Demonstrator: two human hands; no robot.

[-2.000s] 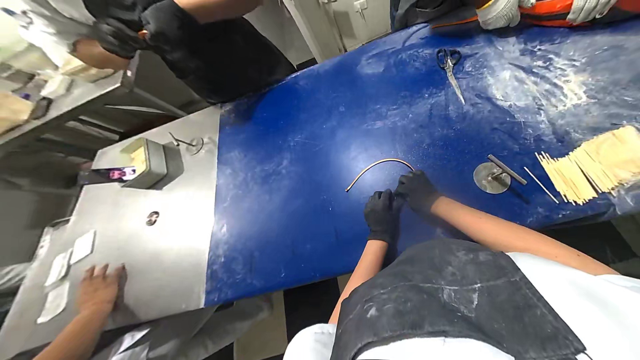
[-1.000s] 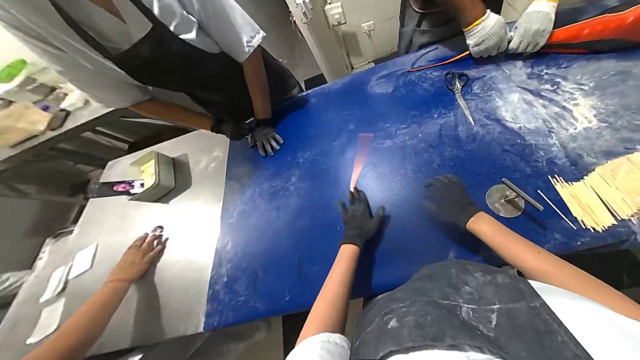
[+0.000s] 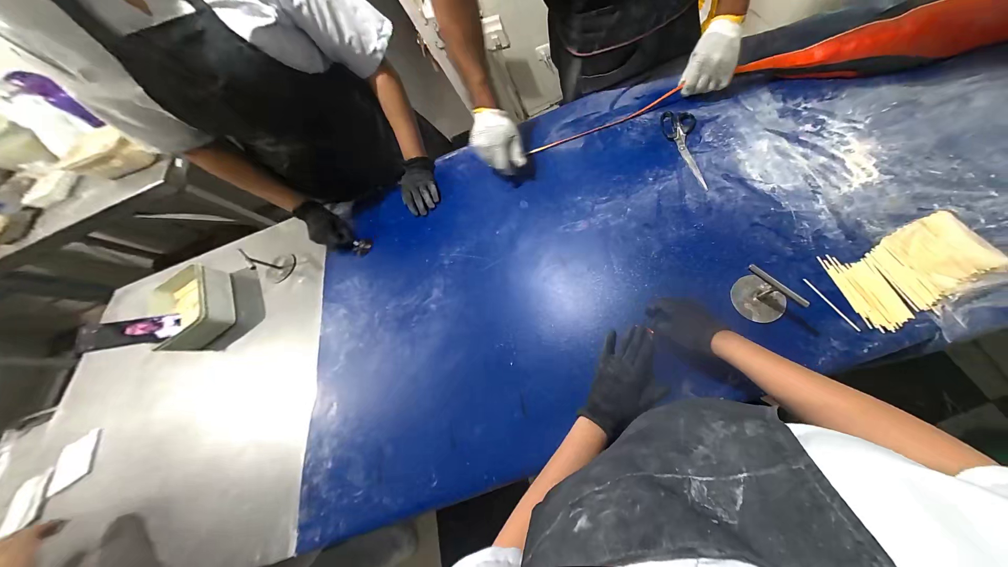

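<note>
My left hand [image 3: 622, 379], in a black glove, lies on the blue table mat [image 3: 441, 378] near its front edge, fingers spread. My right hand [image 3: 683, 324], also black-gloved and blurred, rests just right of it; a tiny reddish bit shows between the two, and whether my right fingers hold it I cannot tell. Right of my right hand stand a round metal disc with a stem [image 3: 757, 298] and a short metal bar [image 3: 778, 285]. A thin pale stick [image 3: 831, 305] lies beside a row of pale cut strips [image 3: 874, 291]. Scissors [image 3: 683, 146] lie farther back.
Across the table a co-worker's white-gloved hands [image 3: 498, 142] stretch a thin orange strand [image 3: 606, 124] from a large orange and black mass [image 3: 874, 43]. Another co-worker's black-gloved hand [image 3: 420, 187] rests at the far edge. A metal box [image 3: 216, 307] stands on the steel surface at left.
The reddish strip at my left hand a second ago no longer shows there. My hands are closer together. The white-gloved hands have moved apart along the strand. The black-gloved co-worker's hands have separated.
</note>
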